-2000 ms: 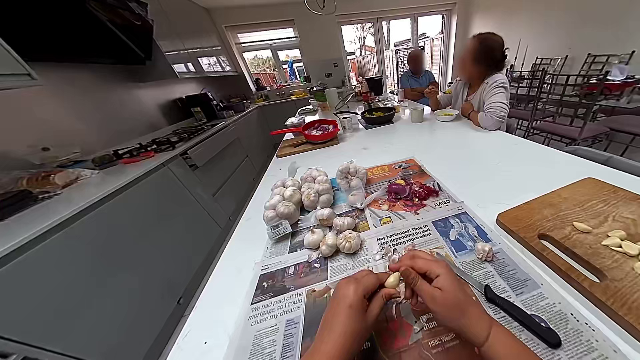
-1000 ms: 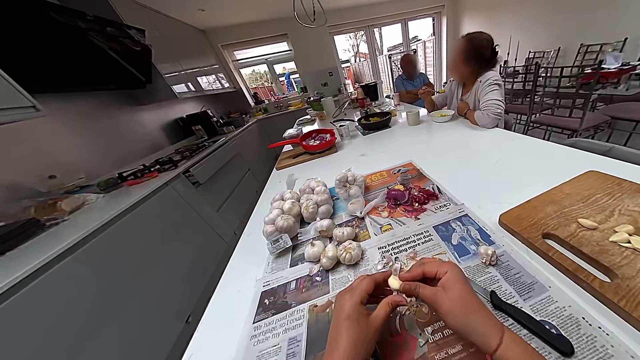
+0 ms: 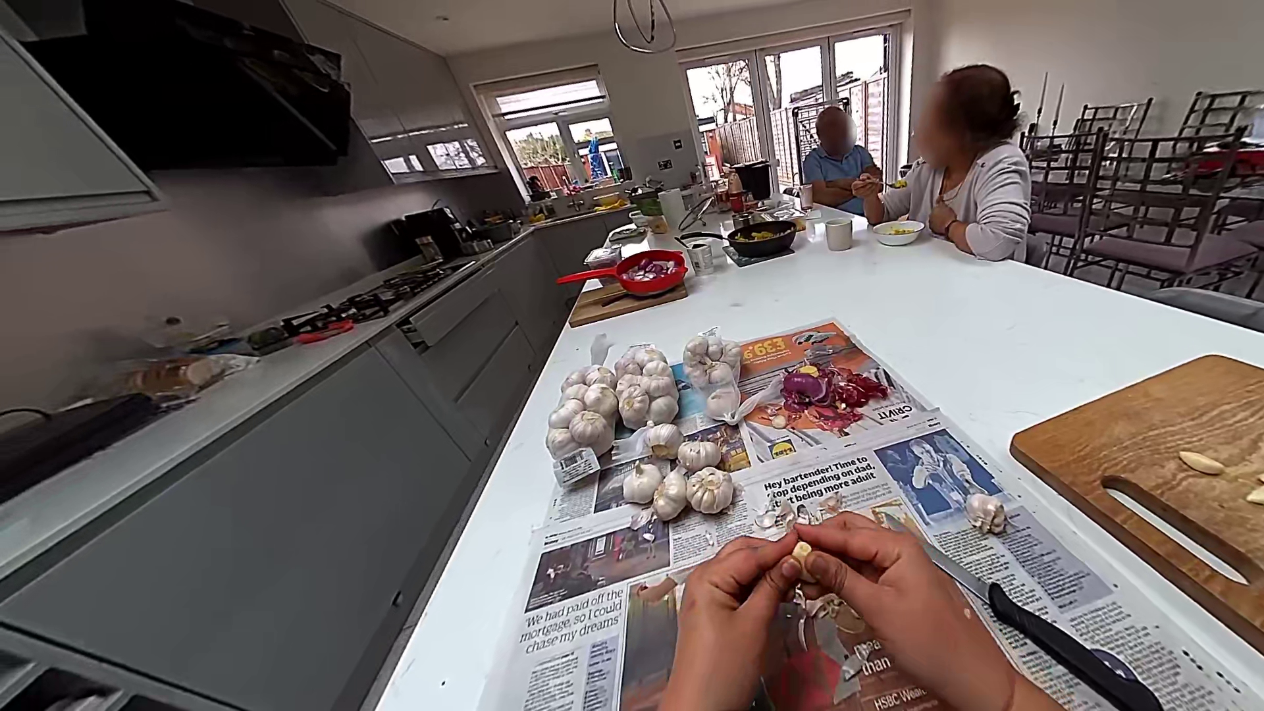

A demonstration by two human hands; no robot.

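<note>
Between the fingertips of my left hand [image 3: 736,607] and my right hand [image 3: 879,592] is a garlic clove [image 3: 802,561], partly hidden by both thumbs. Papery garlic skins [image 3: 790,513] lie on the newspaper [image 3: 592,642] just beyond and below my fingers. A knife with a black handle [image 3: 1066,647] rests to the right, its blade partly behind my right hand. Near it sits a partly broken garlic bulb [image 3: 986,513]. Loose garlic bulbs [image 3: 709,490] and bagged ones [image 3: 592,415] stand at the left. Peeled cloves [image 3: 1201,462] lie on a wooden board [image 3: 1106,425] at the right.
Red onion peelings [image 3: 829,390] lie on the newspaper's far part. Beyond stand a red pan [image 3: 652,272] on a wooden board [image 3: 592,308], a black pan [image 3: 760,237], a white mug [image 3: 838,234] and a bowl [image 3: 898,233]. Two people [image 3: 839,163] sit at the far end.
The clove stays between my fingers, which have shifted around it. At the far end, one person's hand now holds up a utensil with food over the bowl.
</note>
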